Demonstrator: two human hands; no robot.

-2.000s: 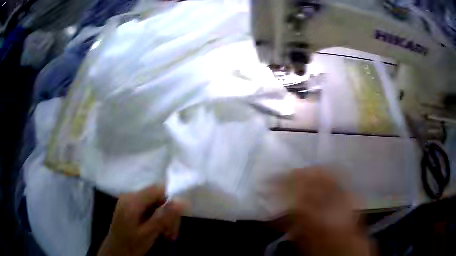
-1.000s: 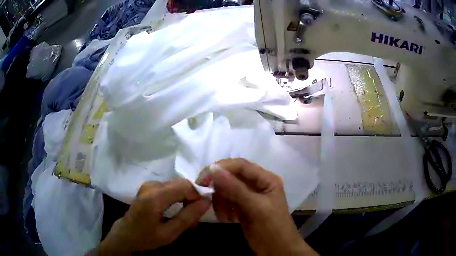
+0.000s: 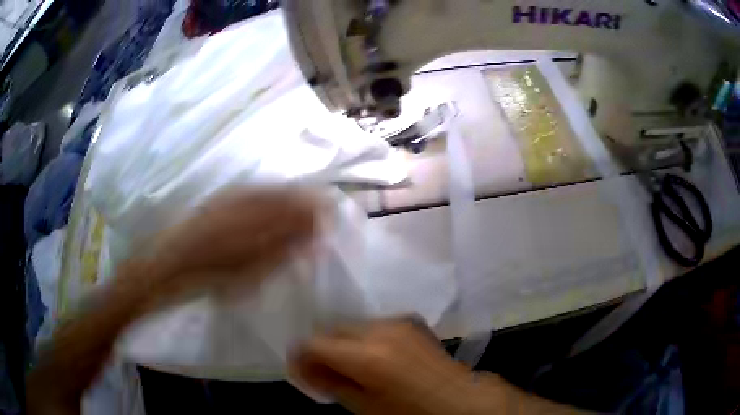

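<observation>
White fabric (image 3: 187,113) lies bunched across the left of the table and up to the needle area. My left hand (image 3: 243,231) is strongly blurred over the fabric, left of and below the needle; its fingers cannot be made out. My right hand (image 3: 365,357) is at the table's front edge with its fingers closed on the lower part of the fabric, also blurred. The sewing machine head (image 3: 385,97) stands above the fabric's right end, under bright light. A metal folder (image 3: 426,126) sits just right of the needle.
White tape (image 3: 461,186) hangs over the front edge, and a second strip (image 3: 580,134) runs farther right. A yellow patch (image 3: 535,126) lies between them. Black-handled scissors (image 3: 681,219) lie at the right. Grey-blue cloth (image 3: 53,194) is piled at the left.
The whole view has shifted, so the machine appears farther left and tilted. My hands were together at the fabric's edge; now my left hand is higher and apart from my right.
</observation>
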